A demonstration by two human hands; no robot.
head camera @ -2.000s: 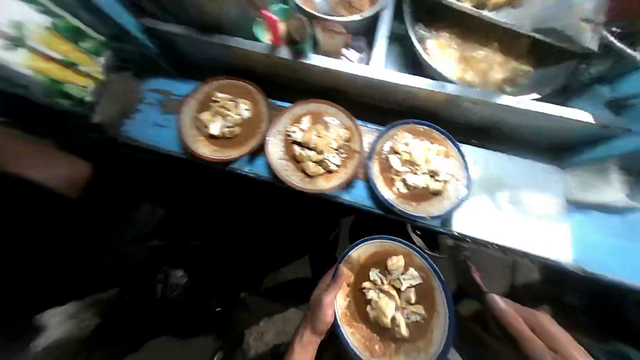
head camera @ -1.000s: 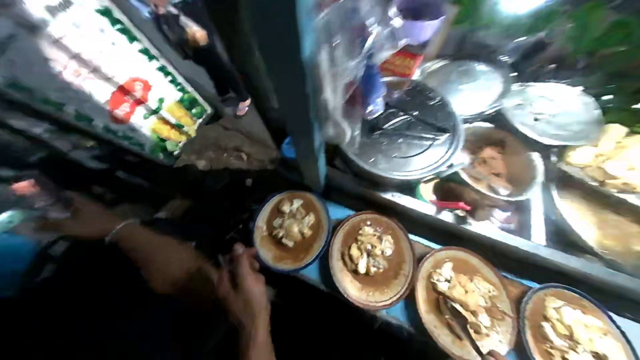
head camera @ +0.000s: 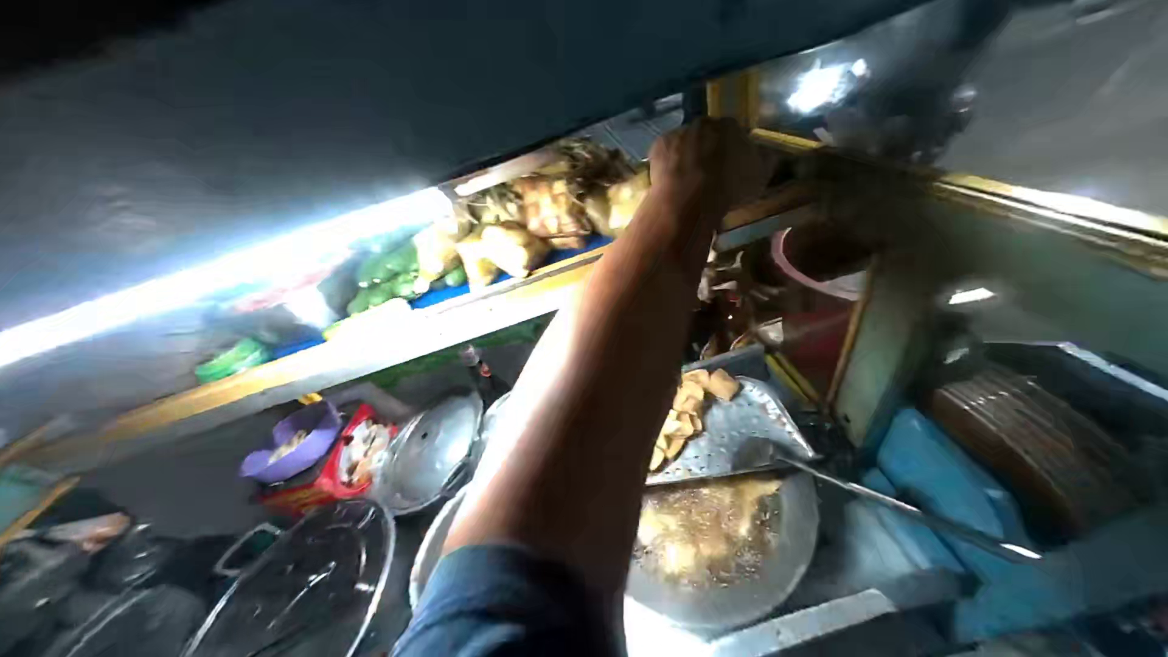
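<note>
One bare forearm in a blue sleeve rises from the bottom centre toward the upper right; it appears to be my left arm. My left hand (head camera: 698, 164) is high at the far end of a shelf (head camera: 493, 301), beside a dark post. Its fingers are bent, but blur and shadow hide whether they hold anything. Pale yellowish food pieces and bundled leafy items (head camera: 547, 210) lie on the shelf just left of the hand. Below the arm, food fries in a wide pan of oil (head camera: 794, 547), with fried pieces (head camera: 684, 411) on a perforated metal tray (head camera: 748, 420) behind it. My right hand is out of view.
A long-handled metal utensil (head camera: 912, 511) extends right from the tray. At lower left are a lidded pot (head camera: 301, 584), a metal lid (head camera: 433, 447), a purple bowl (head camera: 297, 443) and a red container (head camera: 319, 484). Blue material (head camera: 949, 474) lies right of the pan. A bright light strip crosses above the shelf.
The view has swung up from the row of plates to the shelf and pan. Two seconds ago my left hand held a plate of food; now an arm reaches up to the shelf.
</note>
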